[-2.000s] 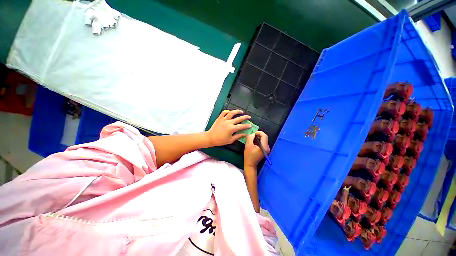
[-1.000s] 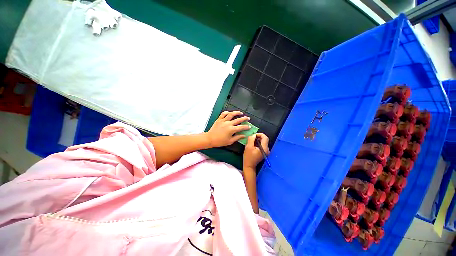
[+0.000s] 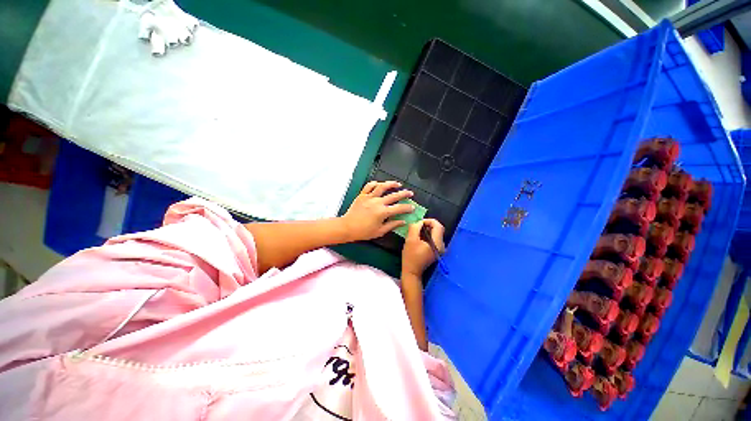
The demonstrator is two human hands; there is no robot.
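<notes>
A small pale green slip (image 3: 415, 215) lies on the near end of the black gridded tray (image 3: 445, 119). My left hand (image 3: 379, 212) rests flat on the slip's left part, fingers over it, and covers some of it. My right hand (image 3: 422, 246) holds a thin dark blue pen (image 3: 437, 252) at the slip's right edge. The pen's tip is hidden by my fingers. Both hands are bare.
A large blue crate (image 3: 494, 271) stands right of the tray, with rows of red-headed figures (image 3: 618, 271) inside. A white sheet (image 3: 222, 107) lies left on the green surface (image 3: 329, 41), with a crumpled white bundle (image 3: 167, 27) on it. Blue bins (image 3: 78, 205) stand lower left.
My right hand and the pen have shifted very slightly at the slip. My left hand stays in place on the slip.
</notes>
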